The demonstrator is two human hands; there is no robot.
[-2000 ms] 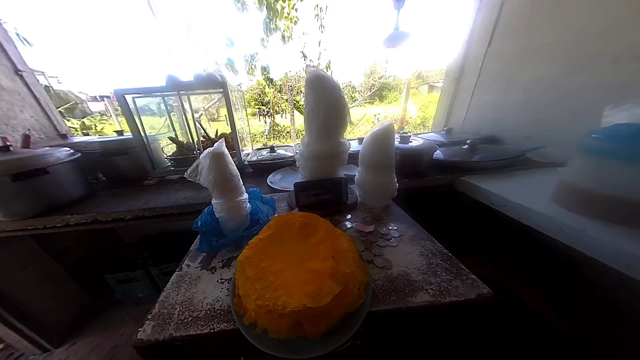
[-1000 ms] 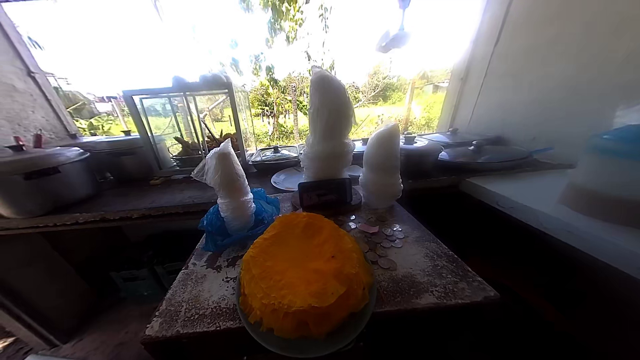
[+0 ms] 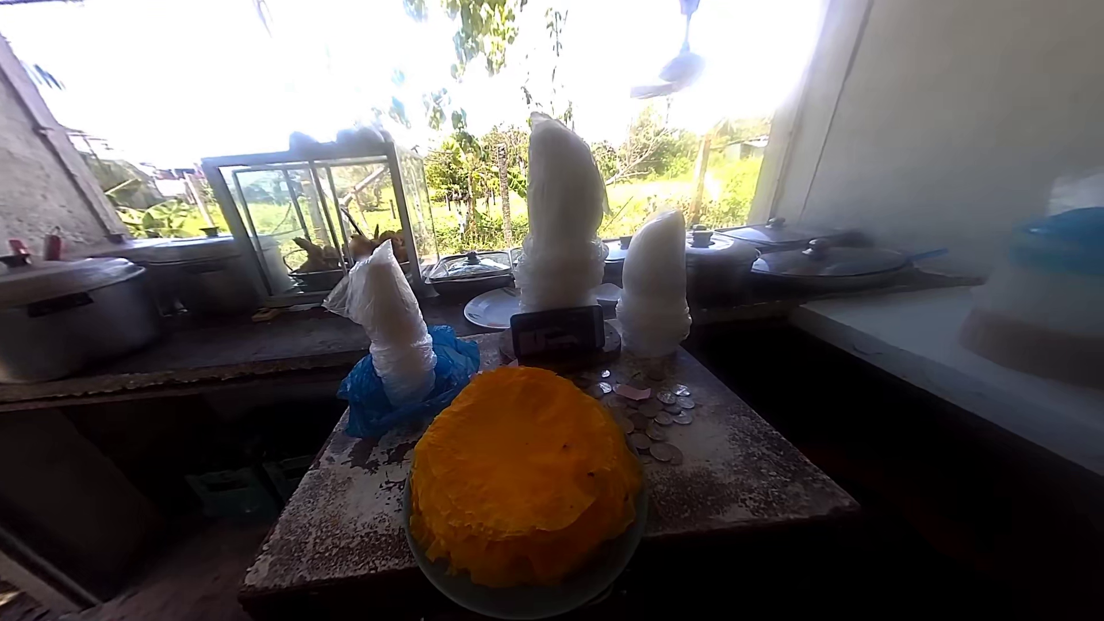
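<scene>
Neither of my hands is in the picture. An orange, rough-surfaced mound of food (image 3: 526, 483) fills a round plate or bowl (image 3: 526, 601) at the near edge of a worn table (image 3: 345, 526). Behind it a phone (image 3: 558, 333) leans upright on its long side. Three wrapped stacks in white plastic stand around the phone: a tall one (image 3: 562, 211) behind it, a shorter one (image 3: 655, 285) to the right, and one (image 3: 398, 332) at the left in a blue plastic bag (image 3: 358, 401). Several coins (image 3: 662, 418) lie right of the mound.
Along the window counter (image 3: 250, 341) stand a large metal pot (image 3: 73, 310), a glass display case (image 3: 319, 216) with food inside, a white plate (image 3: 492, 309) and lidded pans (image 3: 828, 259). A blue-lidded container (image 3: 1048, 293) sits on the white ledge (image 3: 931, 371) at right.
</scene>
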